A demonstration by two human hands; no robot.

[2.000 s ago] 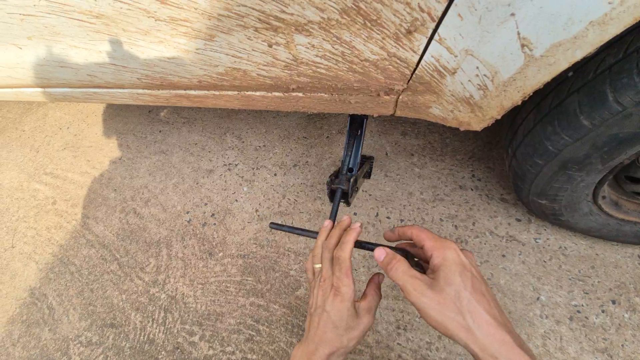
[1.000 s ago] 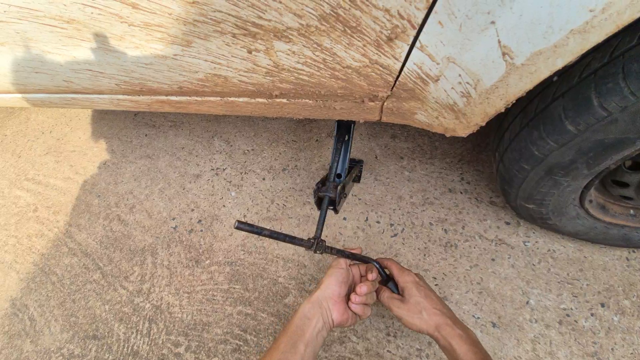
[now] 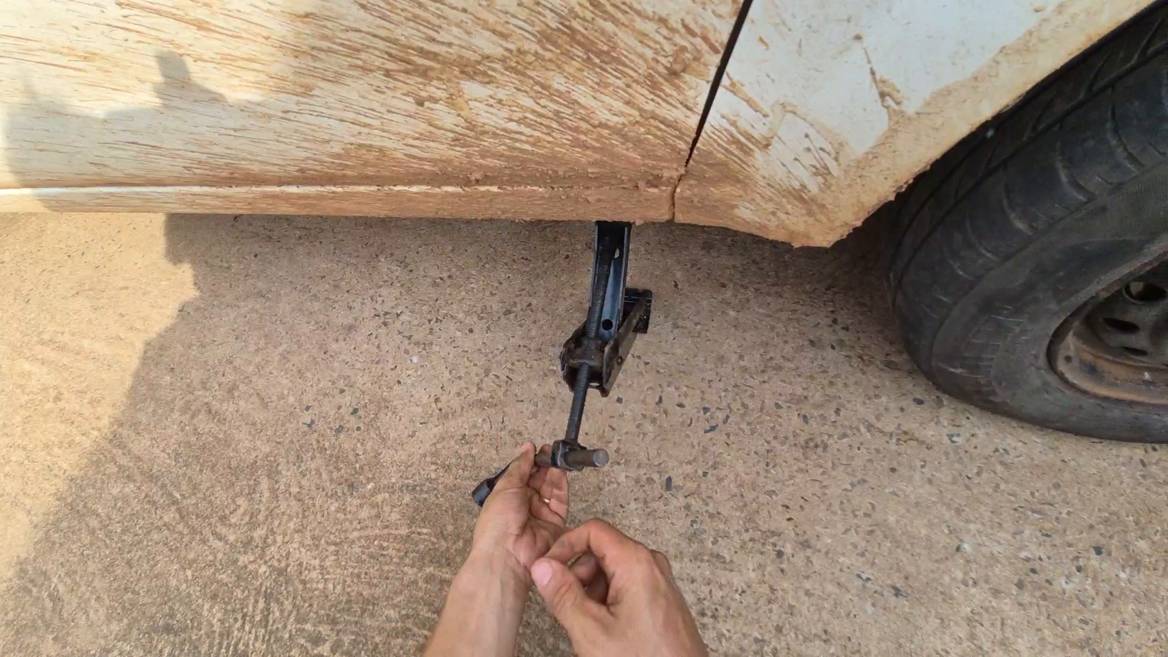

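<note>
A black scissor jack (image 3: 610,310) stands on the ground under the car's muddy sill. Its threaded screw (image 3: 578,406) points toward me and ends in an eye. Through that eye passes a dark metal crank bar (image 3: 584,458), whose short round end shows to the right and whose bent end lies to the left. My left hand (image 3: 525,511) has its fingers around the bar, just left of the eye, palm partly up. Lower and to the right, my right hand (image 3: 611,579) is off the bar, its fingers curled, with nothing seen in it; it overlaps my left wrist in the view.
The white, mud-spattered car body (image 3: 365,100) spans the top, its sill (image 3: 411,203) low over the jack. At the right is a black tire (image 3: 1022,246) on a rusty steel wheel (image 3: 1118,338). Rough concrete ground (image 3: 301,456) lies below, with a shadow across its left part.
The crank bar has turned: its long arm reached left and its bent end was at the right; now the bent end is at the left. My right hand has let go of it.
</note>
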